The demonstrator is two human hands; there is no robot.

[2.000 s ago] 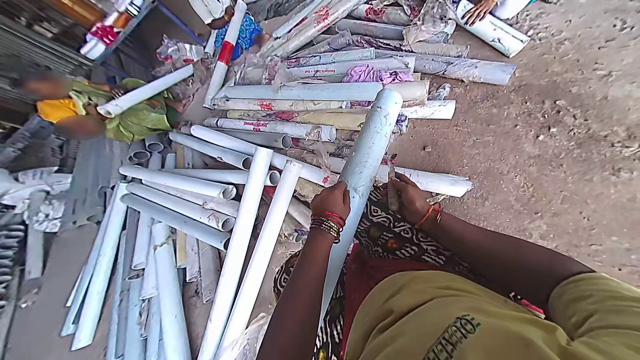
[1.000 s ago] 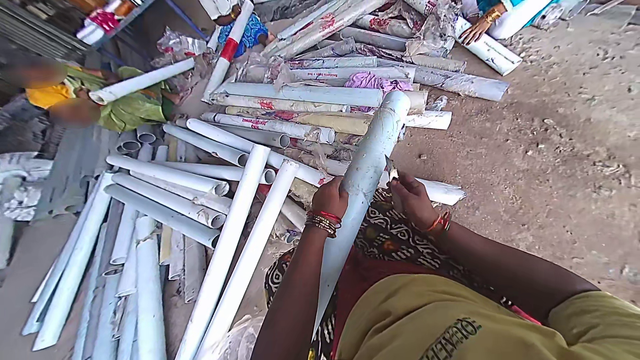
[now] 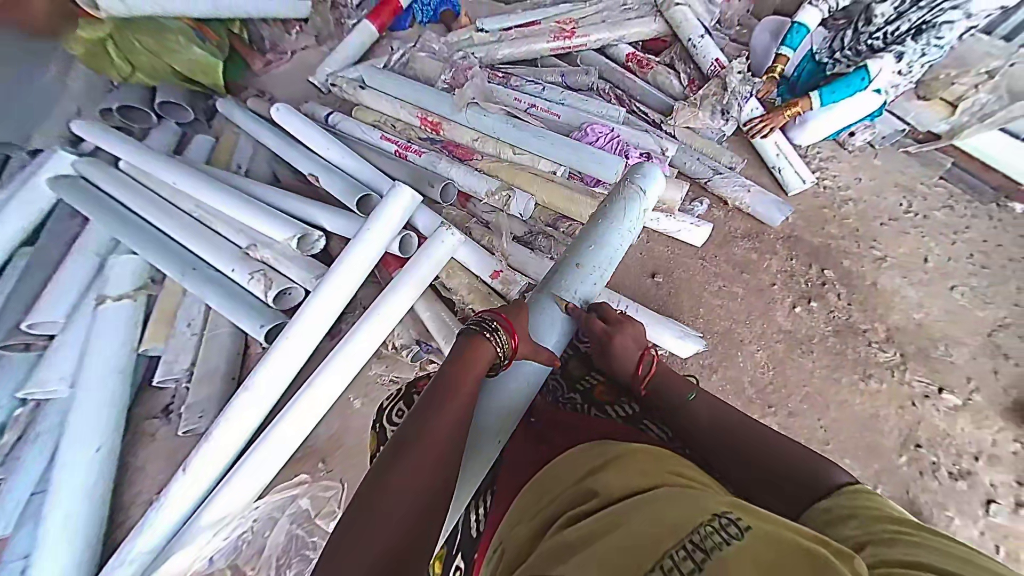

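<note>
A thick pale grey-blue plastic pipe [image 3: 588, 244] slants across my lap, its far end pointing up and to the right. My left hand [image 3: 524, 336] grips the pipe around its middle, with bangles and a red band at the wrist. On the pipe's right side, my right hand [image 3: 610, 332] is closed on a small thin tool, perhaps a blade, whose tip touches the pipe wall; most of it is hidden in the fingers. Two slim white pipes [image 3: 352, 276] lie side by side just left of my left arm.
Many loose pipes [image 3: 192, 240] are heaped at the left. Plastic-wrapped pipes [image 3: 448, 160] and a purple cloth [image 3: 612, 152] lie ahead. A co-worker's hands [image 3: 776, 120] rest on a pipe at the upper right; another person is at the upper left. Bare dirt ground [image 3: 840, 320] spreads at the right.
My right hand has shifted down along the pipe, nearer my left hand. The co-worker's hands at the upper right now show on a pipe. The view has moved somewhat.
</note>
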